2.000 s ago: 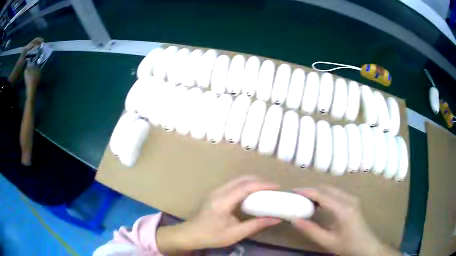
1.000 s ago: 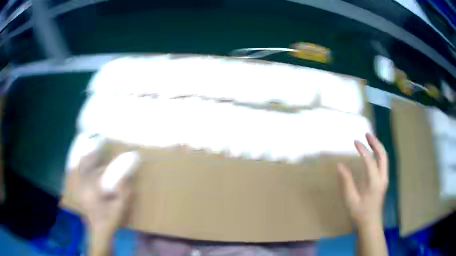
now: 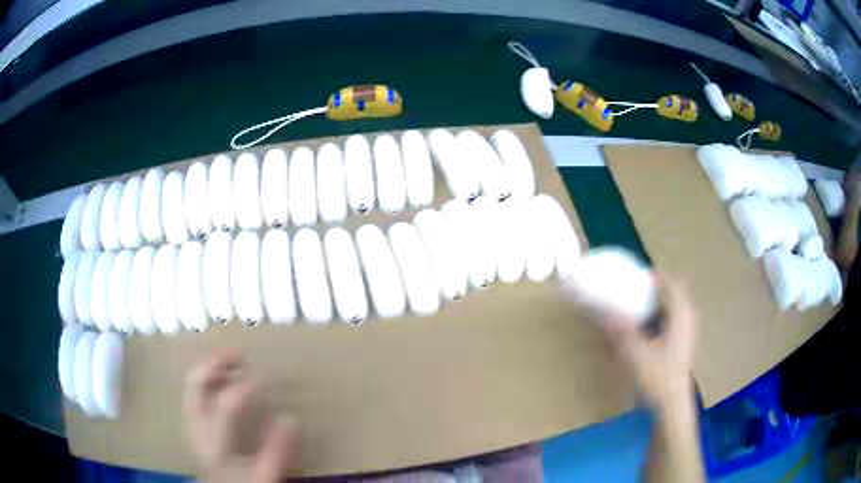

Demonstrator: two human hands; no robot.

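White plastic units (image 3: 277,274) stand in two close rows on the brown cardboard sheet (image 3: 378,387), with three more at its left edge (image 3: 107,374). My right hand (image 3: 661,330) holds a blurred white unit (image 3: 614,283) at the right end of the rows, over the sheet's right edge. The unit's outline is blurred, so I cannot tell if it is one or more. My left hand (image 3: 236,415) is over the lower left of the sheet, blurred, with fingers apart and nothing seen in it.
A yellow charm (image 3: 364,101) with a white cord lies beyond the sheet on the green surface (image 3: 217,57). Other charms (image 3: 585,104) lie farther right. A second cardboard sheet (image 3: 680,274) holds bunched white units (image 3: 769,222). Part of a person is at the far right.
The view has turned right. The unit my hands held went to the left-edge group, now three. My left hand has let go; my right hand now holds a white unit.
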